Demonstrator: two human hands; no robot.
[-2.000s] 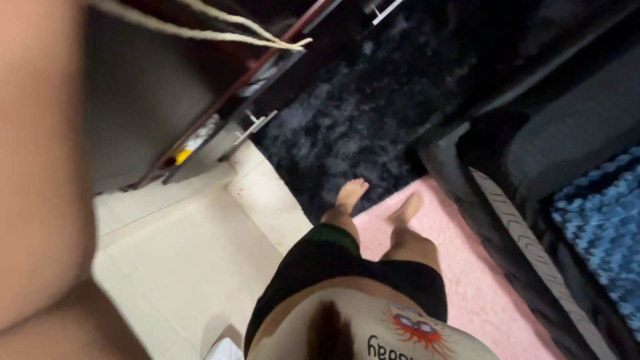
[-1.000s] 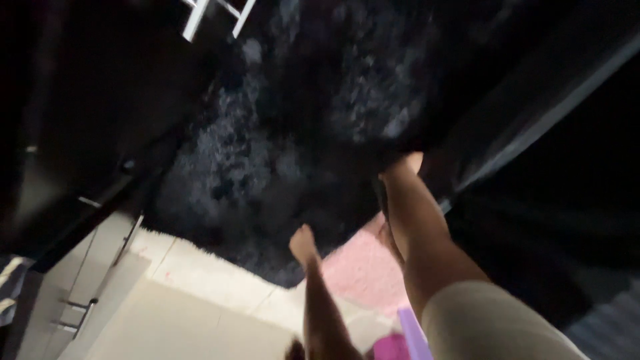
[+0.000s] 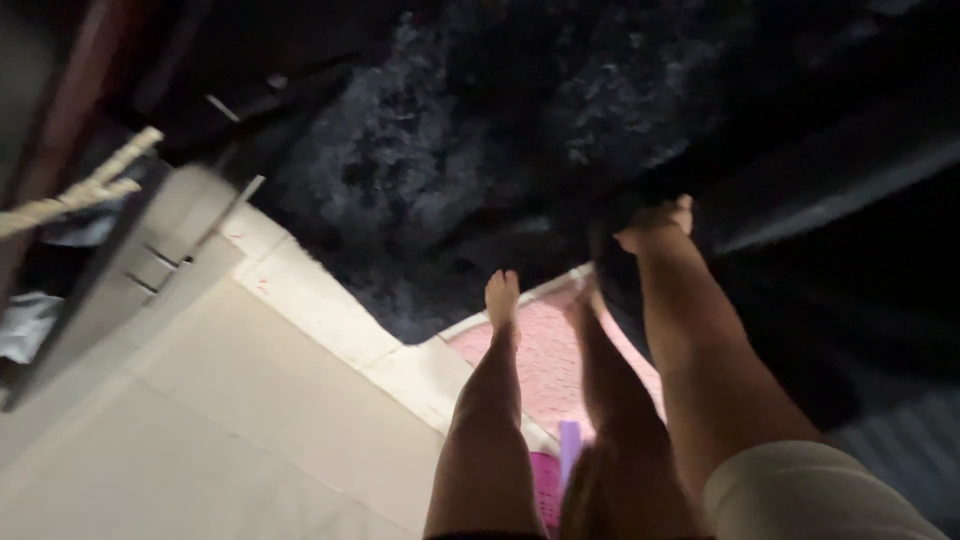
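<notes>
My right arm, in a cream sleeve (image 3: pixel 802 480), reaches out from the lower right. My right hand (image 3: pixel 660 217) is over very dark material beside the black padded side (image 3: pixel 825 195) of a piece of furniture. A finger or thumb shows at either side of the hand; the rest is dark and blurred, so whether it grips anything cannot be told. My left hand is out of view. Below are my bare legs, with one foot (image 3: pixel 502 292) at the border of a black shaggy rug (image 3: pixel 390 172) and a pink rug (image 3: pixel 532 360).
Cabinet doors with metal handles (image 3: pixel 161 274) stand at the left, one apart from its frame. A beige twisted cord (image 3: pixel 75 199) hangs in front of them. Pale floor tiles (image 3: pixel 262 420) lie below. A purple strip (image 3: pixel 570 442) and a pink perforated plastic item (image 3: pixel 545 487) show near my legs.
My right arm, not visible in the earliest frame, is stretched out in the two later ones. The large blurred arm at the left of the earliest frame is gone from view. The view has shifted.
</notes>
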